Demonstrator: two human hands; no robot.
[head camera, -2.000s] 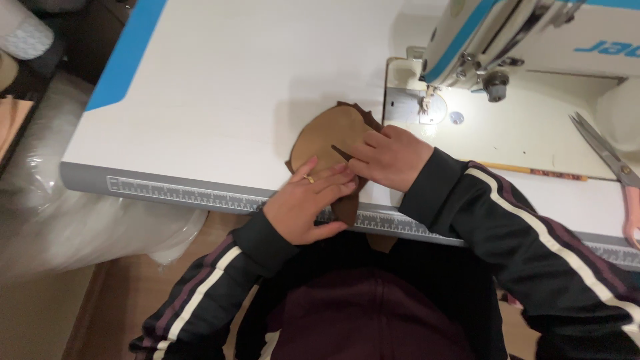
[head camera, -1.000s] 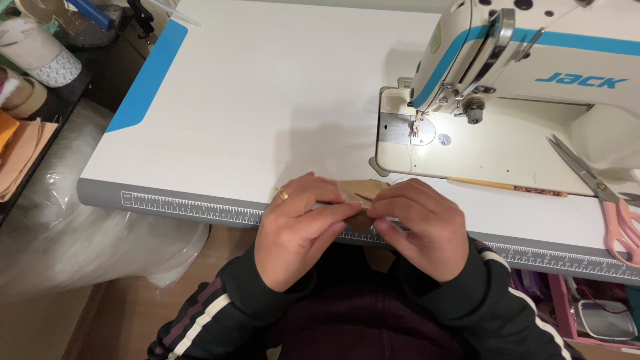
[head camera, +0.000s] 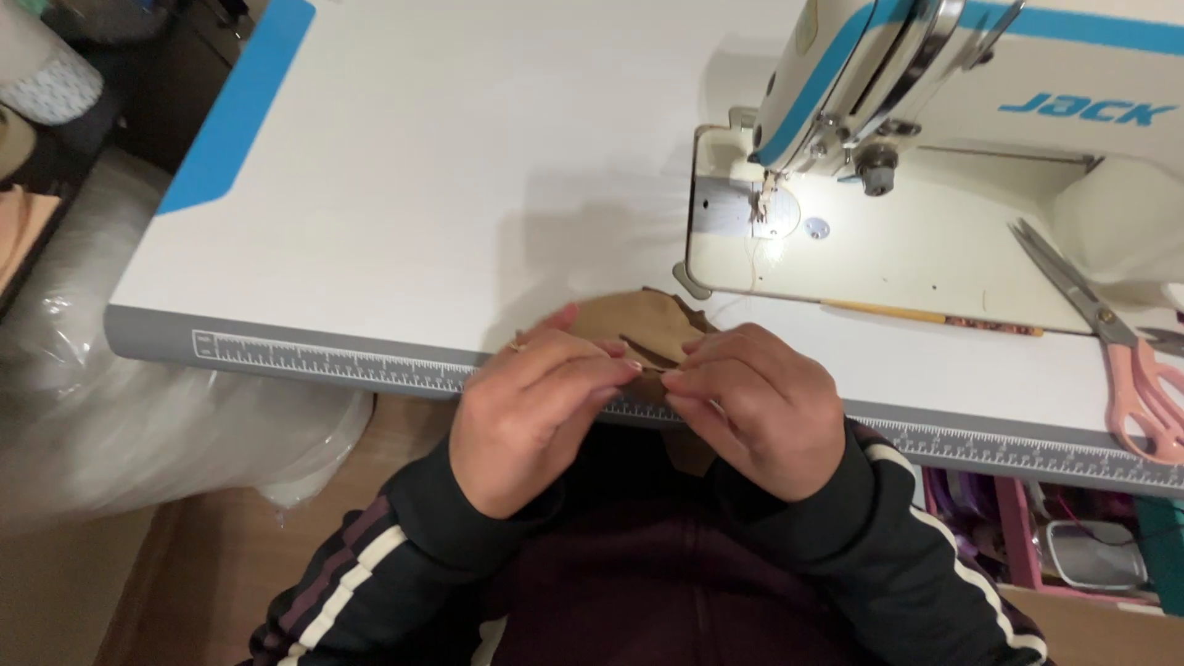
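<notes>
Brown and tan fabric (head camera: 634, 319) lies at the table's front edge, its lower part hanging over the ruler strip. My left hand (head camera: 536, 407) pinches the fabric's near edge between thumb and fingers. Close beside it, my right hand (head camera: 763, 402) pinches the same edge from the right. A dark slit or fold shows in the tan layer between the hands. Behind and to the right stands a Jack sewing machine (head camera: 888, 102), its presser foot (head camera: 763, 199) over the metal needle plate. The fingertips partly hide the fabric.
Pink-handled scissors (head camera: 1110, 324) lie at the right, near a thin wooden stick (head camera: 883, 312) along the machine bed. A ruler strip (head camera: 342, 361) runs along the table's front edge. Clear plastic wrap (head camera: 185, 435) bulges at the left. An open drawer (head camera: 1022, 536) with supplies sits below right.
Two seconds ago the fabric lay flatter under both hands, the left one spread over it. Now both hands pinch its near edge with fingertips close together.
</notes>
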